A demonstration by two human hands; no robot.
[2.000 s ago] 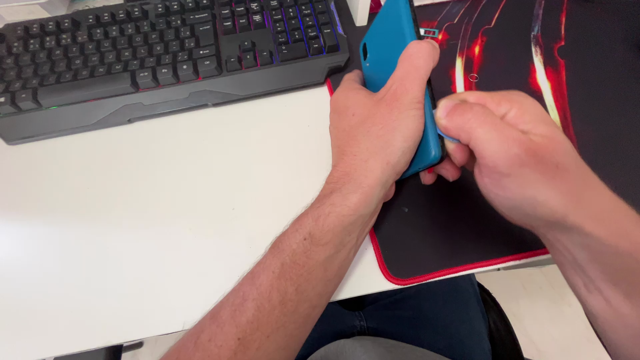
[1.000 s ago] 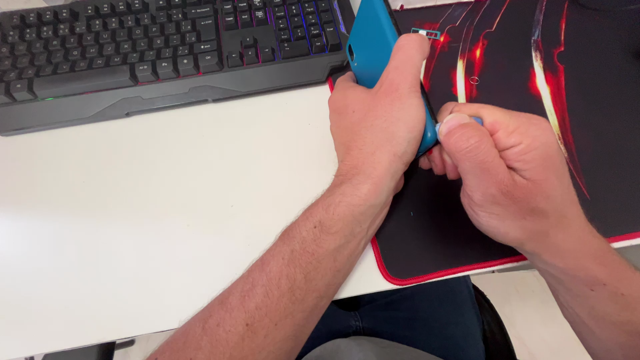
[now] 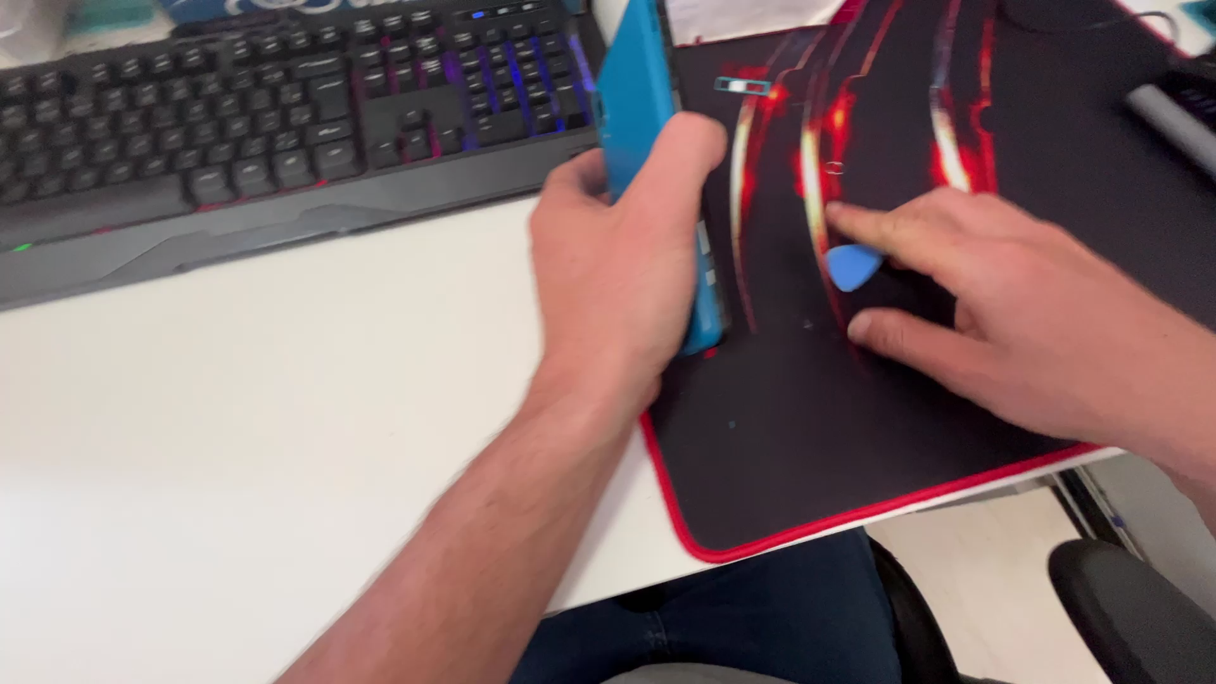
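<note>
My left hand (image 3: 627, 247) grips a blue smartphone (image 3: 635, 95), which stands on its long edge, tilted, over the left part of a black desk mat. Small light patches show along the phone's right side, near its lower end. To the right, my right hand (image 3: 1007, 294) has its index finger and thumb spread apart, holding nothing that I can see. A blue triangular plastic pick (image 3: 852, 267) lies between those fingertips, at the mat. Beyond the phone, a small SIM tray (image 3: 743, 86), or a similar flat piece, rests on the mat.
A black backlit keyboard (image 3: 285, 123) spans the upper left of the white desk (image 3: 256, 427). The desk mat (image 3: 760, 456) has a red stitched edge and a red pattern. A dark device (image 3: 1178, 114) is at the right edge. A chair's armrest (image 3: 1130, 608) shows at the lower right.
My right hand has come away from the phone's lower edge, moved right and spread its fingers. The blue pick, partly seen in its grip before, is now out of it. The phone looks more edge-on.
</note>
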